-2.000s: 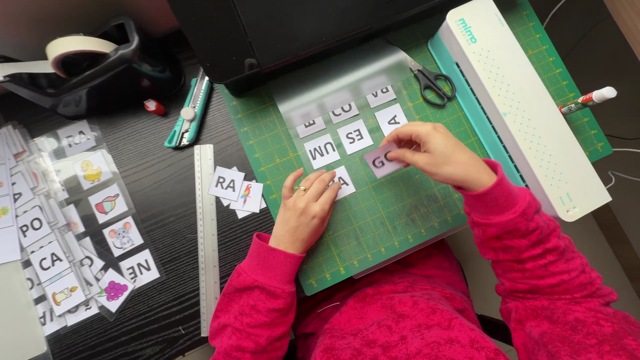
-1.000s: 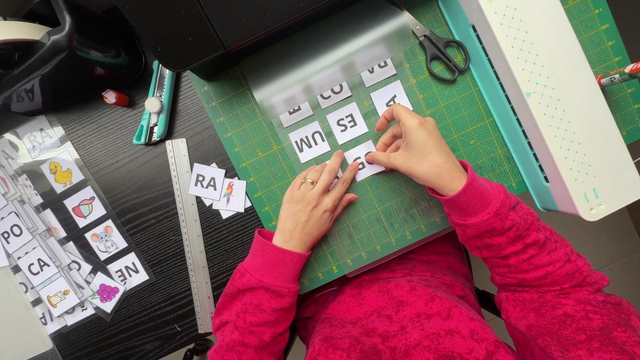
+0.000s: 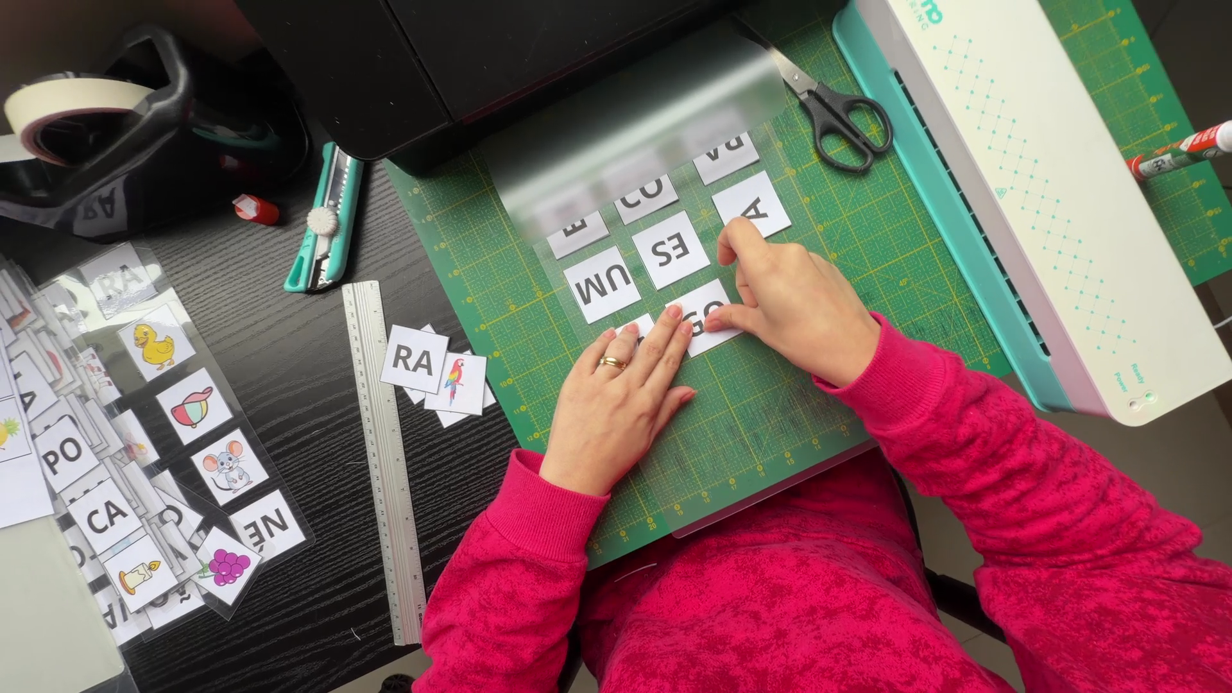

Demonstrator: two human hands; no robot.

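Note:
My left hand (image 3: 621, 399) rests palm down with its fingertips on a partly covered syllable card (image 3: 635, 332) and at the edge of the "GO" card (image 3: 701, 313). My right hand (image 3: 789, 298) has its thumb at that card's right edge, its index finger bent above, near the "A" card (image 3: 751, 207). The "ES" card (image 3: 672, 250) and "UM" card (image 3: 602, 285) lie in rows with others, with a clear plastic sheet (image 3: 654, 144) whose far part curls up. All lie on a green cutting mat (image 3: 770, 433). Whether my right fingers pinch the card is unclear.
Black-handled scissors (image 3: 842, 125) lie beside a white and teal laminator (image 3: 1049, 192). To the left are a metal ruler (image 3: 385, 462), a small pile of cards (image 3: 414, 358), a teal utility knife (image 3: 327, 221), a tape dispenser (image 3: 192, 125) and laminated picture cards (image 3: 231, 467). A black device (image 3: 433, 58) stands behind.
The "GO" card was held raised in my right hand two seconds ago; it now lies flat beside the others. My left hand has stayed near it. The view has shifted somewhat.

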